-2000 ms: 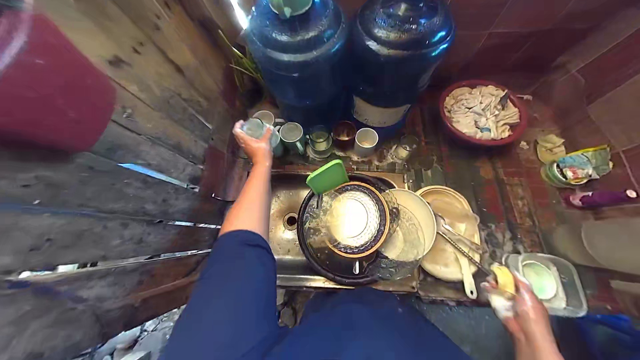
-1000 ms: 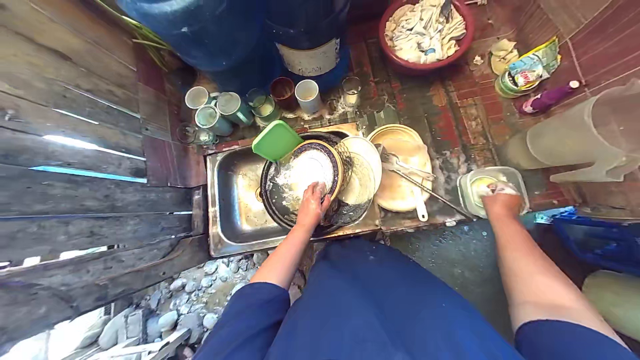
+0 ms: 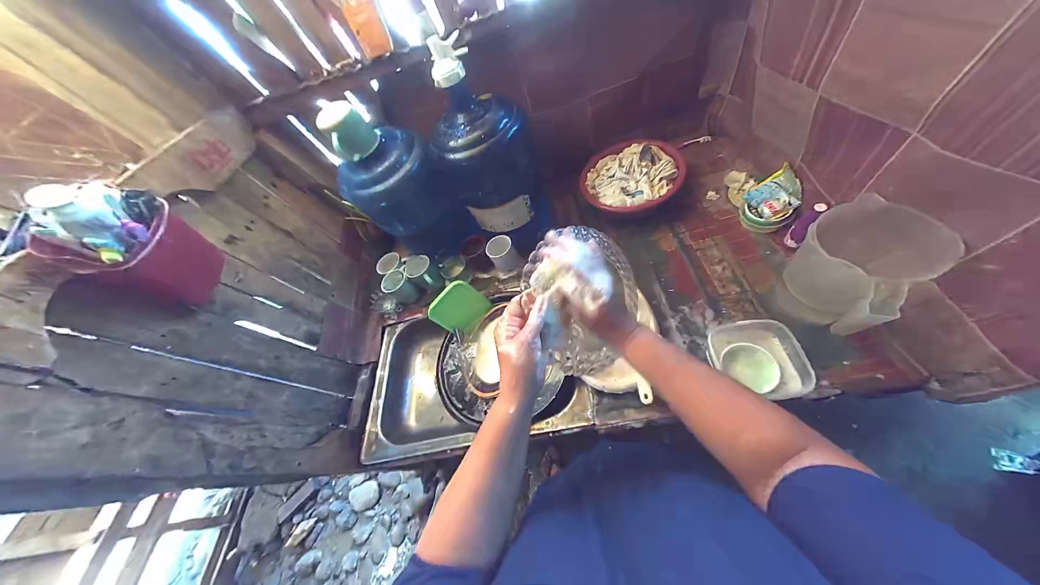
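Observation:
A clear patterned glass plate (image 3: 621, 268) is raised over the right side of the metal sink (image 3: 406, 398). My left hand (image 3: 522, 337) grips its near left edge. Against its face, my right hand (image 3: 589, 284) is blurred, with a soapy, pale yellowish sponge (image 3: 552, 272) in it. Below, stacked dishes stand in a dark round basin (image 3: 447, 382) in the sink. A green plastic board or lid (image 3: 459, 307) leans at the basin's upper left. Partly hidden behind my right forearm is a pale pan or board with a handle (image 3: 644, 392).
Cups and mugs (image 3: 418, 272) line the sink's back edge, before two blue water jugs (image 3: 487, 154). At the right are a clear tub holding a green bowl (image 3: 749, 368), a translucent pitcher (image 3: 877, 244) and a red basin of cloth-like pieces (image 3: 682, 175). A pink bucket (image 3: 179, 260) hangs left.
My right hand has moved from the tub at the right to the glass plate. My left hand has come up from the basin and now holds that plate. The view has shifted.

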